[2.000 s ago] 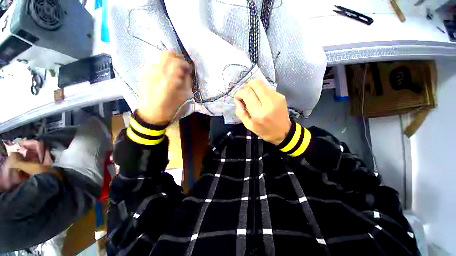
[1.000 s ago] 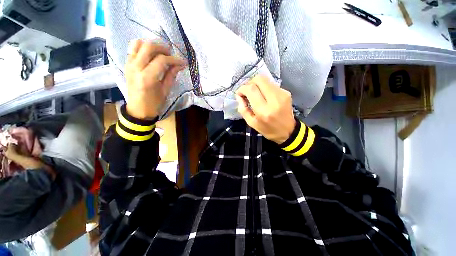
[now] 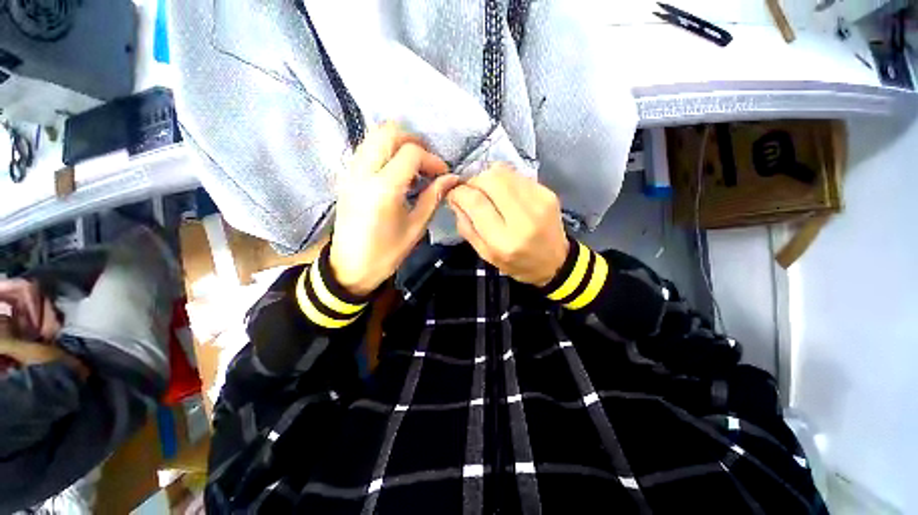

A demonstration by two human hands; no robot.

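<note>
A light grey garment (image 3: 267,131) hangs over the table's front edge toward my lap. Dark speckled overlocked seams (image 3: 493,60) run down it. My left hand (image 3: 388,206) and my right hand (image 3: 508,221) meet at its lower hem, fingertips nearly touching. My right hand pinches the hem by a small paler piece (image 3: 488,156). My left thumb and forefinger are closed together at the same spot; any needle or thread between them is too small to see.
Black thread snips (image 3: 695,23) and a tan-handled tool (image 3: 780,18) lie on the white table at right. Dark scissors (image 3: 18,156) lie far left. A cardboard box (image 3: 755,176) is under the table at right. Another person's arm (image 3: 30,352) is at lower left.
My left hand was apart at the left, above the cloth; it has come down and right to meet my right hand at the hem. My right hand keeps its pinch. The view has shifted slightly.
</note>
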